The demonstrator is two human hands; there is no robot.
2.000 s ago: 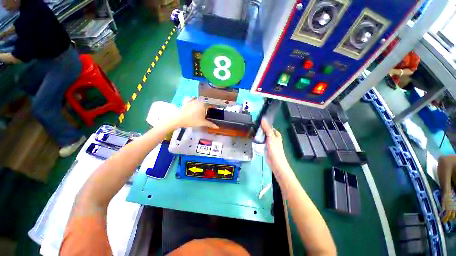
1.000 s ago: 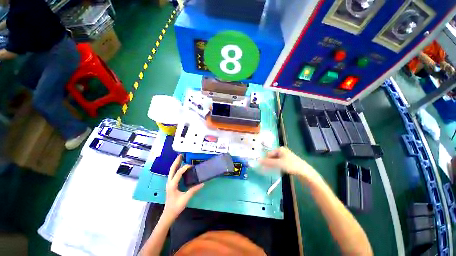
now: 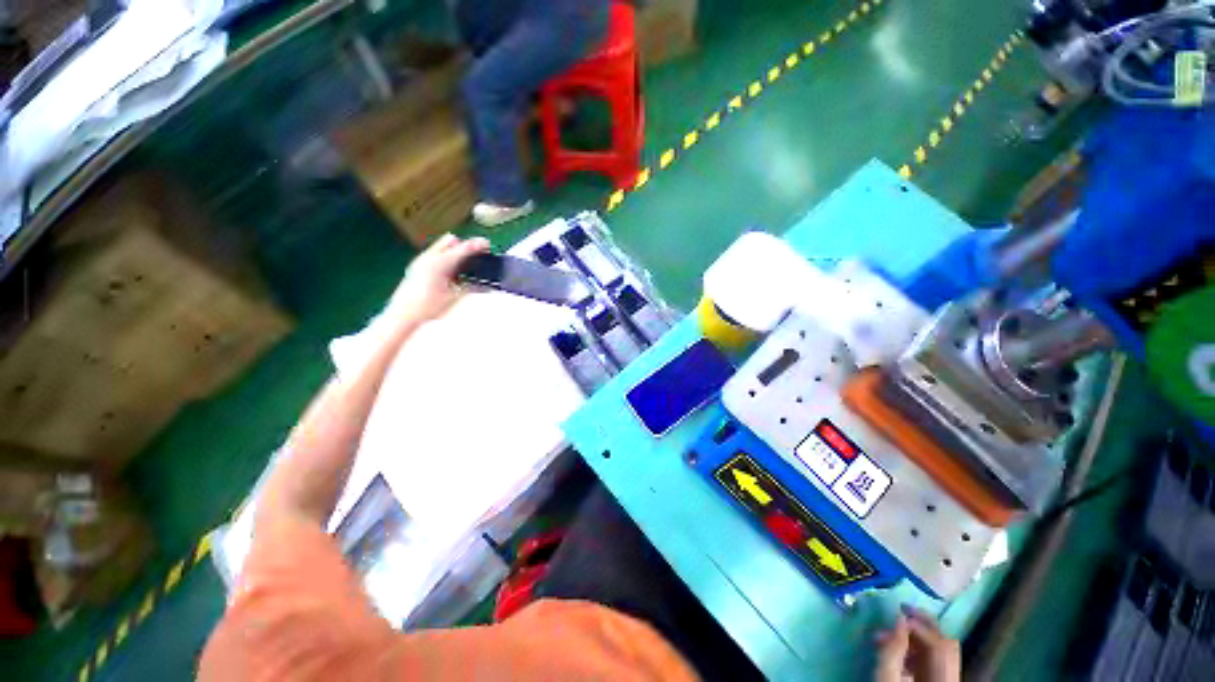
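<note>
My left hand (image 3: 433, 276) grips one end of a dark grey rectangular housing (image 3: 522, 279) and holds it over the tray (image 3: 593, 240), where several housings lie in pockets. A white sheet (image 3: 453, 400) covers the near part of the tray stack. My right hand (image 3: 917, 653) is at the bottom edge near the bench's front, partly cut off and blurred; I cannot tell if it holds anything. The press head is down over the orange-brown nest (image 3: 933, 446), so any housing there is hidden.
A dark blue smartphone (image 3: 680, 385) and a white round container (image 3: 762, 280) lie on the teal bench (image 3: 626, 460), left of the base plate (image 3: 786, 380). A seated person's legs (image 3: 513, 120) and a red stool (image 3: 593, 107) are beyond the tray. Boxes (image 3: 133, 320) stand at left.
The view has turned left. My left hand has carried the housing from in front of the press to the tray. The press head has come down. My right hand is lower in the picture.
</note>
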